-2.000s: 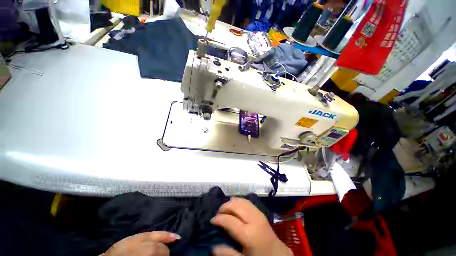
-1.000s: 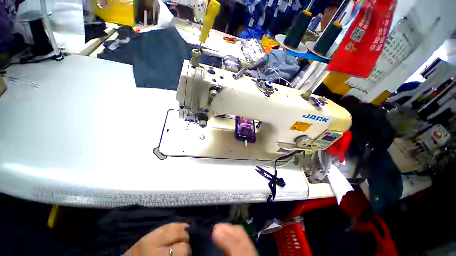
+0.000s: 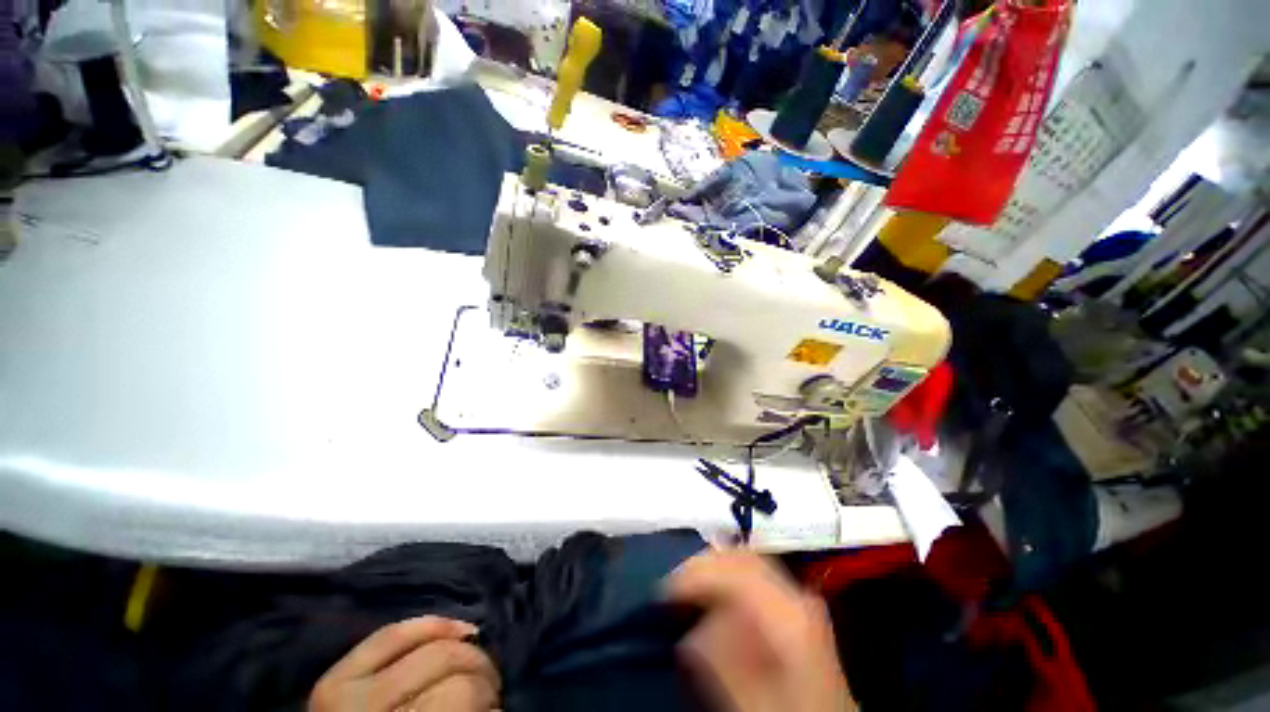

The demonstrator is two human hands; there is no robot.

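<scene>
A dark garment (image 3: pixel 599 612) lies bunched on my lap against the table's front edge. Its left part is black and wrinkled, its right part dark blue-green. My left hand (image 3: pixel 411 670) is at the bottom, fingers curled on the black cloth, gripping it. My right hand (image 3: pixel 763 633) is blurred and rests at the right side of the blue-green cloth near the table edge; its fingertips are on the cloth, and the grip is hard to make out. Both hands are cut off by the lower edge.
The white sewing table (image 3: pixel 209 403) carries a cream JACK machine (image 3: pixel 724 292), a phone (image 3: pixel 670 359) under its arm and black thread snips (image 3: pixel 738 490) in front. Flat dark cloth (image 3: pixel 439 167) lies behind. A red basket (image 3: pixel 1052 654) stands at lower right. A red bag (image 3: pixel 982 111) hangs above.
The garment has been raised to the table edge and more blue-green cloth shows between my hands. My right hand has moved right and up. The view has shifted slightly.
</scene>
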